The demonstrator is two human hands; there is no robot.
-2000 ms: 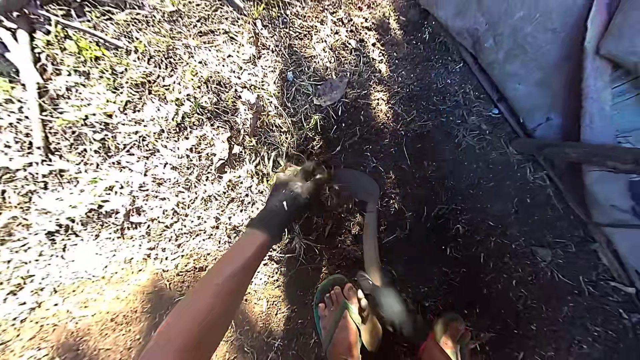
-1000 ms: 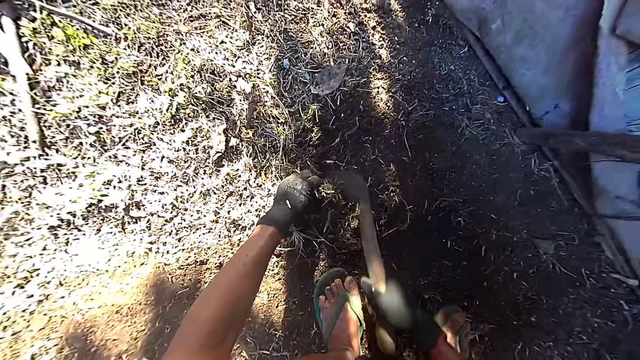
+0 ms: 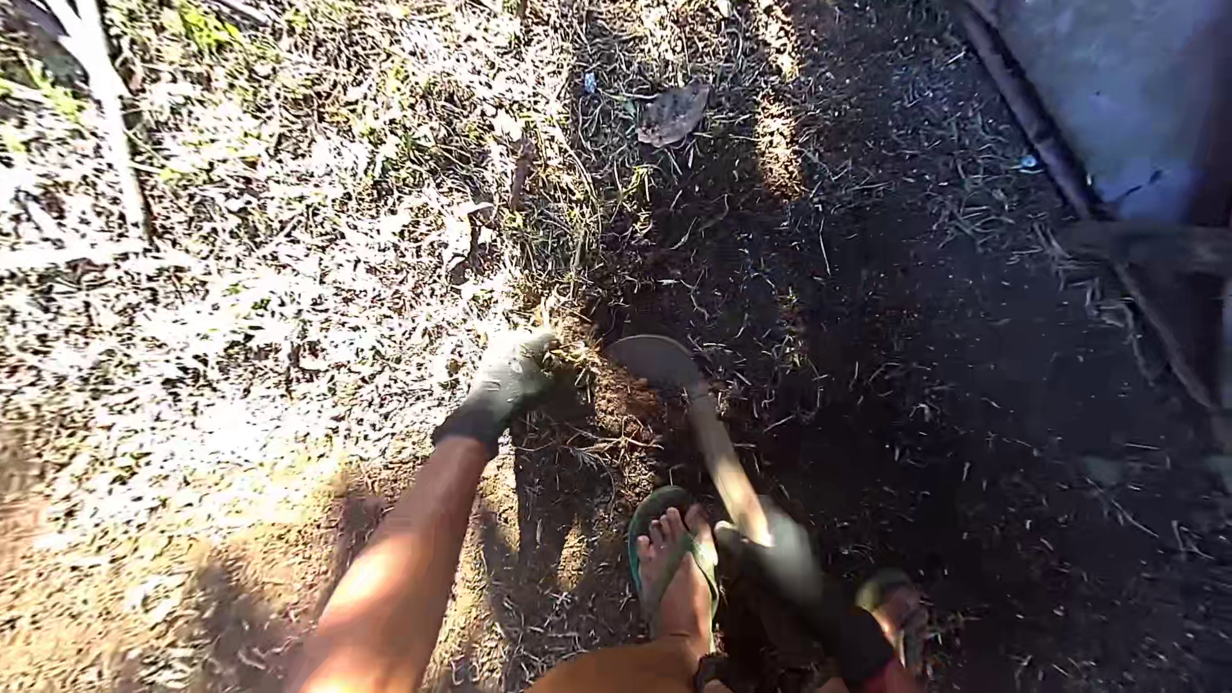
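Observation:
My left hand (image 3: 510, 380), in a dark glove with a sunlit back, is closed around a clump of dry grass (image 3: 568, 346) near the middle of the view. Just right of it is the rounded metal blade (image 3: 659, 361) of a hand tool, tilted over loose brown soil. Its pale wooden handle (image 3: 727, 467) runs down to my right hand (image 3: 784, 558), gloved and somewhat blurred, which grips the lower end. The exact kind of tool cannot be told. My fingertips on the left are partly hidden by the grass.
My feet in green flip-flops (image 3: 640, 539) stand close below the tool. A dry leaf (image 3: 674, 114) lies farther up. At the upper right are a grey sheet (image 3: 1126, 87) and a wooden pole (image 3: 1025, 106); a pale branch (image 3: 115, 125) lies at upper left.
Both hands stay low near the same patch of ground, the left at the grass and the right on the handle. The leaf appears in the earlier frames too.

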